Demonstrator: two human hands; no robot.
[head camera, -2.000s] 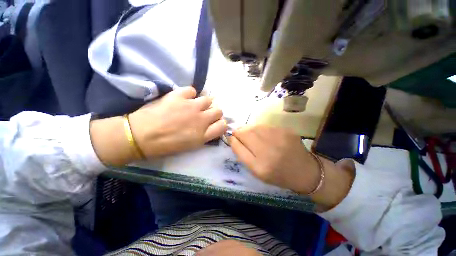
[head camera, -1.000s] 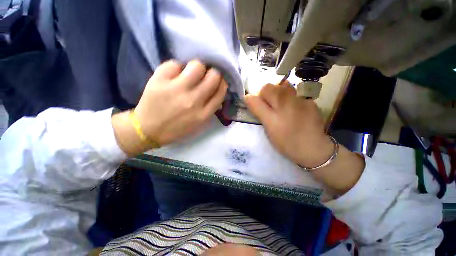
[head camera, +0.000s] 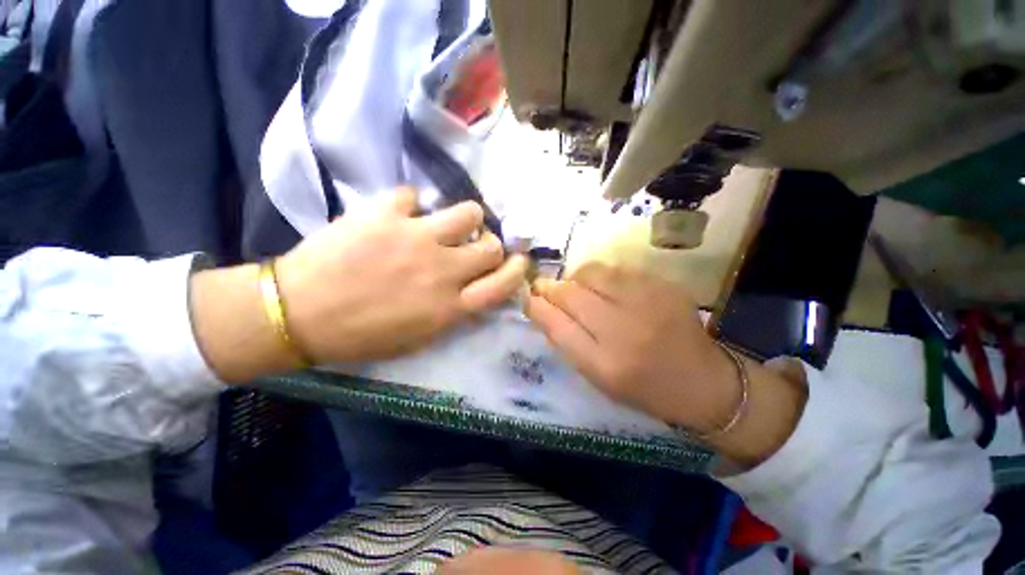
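Observation:
A pale grey and dark navy garment piece (head camera: 365, 101) lies left of the sewing machine head (head camera: 719, 101), with a red patch (head camera: 475, 85) showing in a fold. My left hand (head camera: 388, 275) holds the garment's near end, fingers bent over it. My right hand (head camera: 624, 337) meets it with thumb and fingertips pinched at the same small dark edge, just in front of the needle area. The fingers hide most of what they grip. The presser foot and needle are not clear in the glare.
A black phone (head camera: 800, 253) lies right of the machine bed (head camera: 629, 253). Red and green handles (head camera: 976, 365) are at the far right. The green table edge (head camera: 483, 421) runs before my lap. Dark cloth (head camera: 157, 124) hangs at left; a black basket (head camera: 264, 449) is below.
My left hand has moved left and down, and my right hand down, closing on the edge. The garment has shifted and opened, showing a red patch in its fold.

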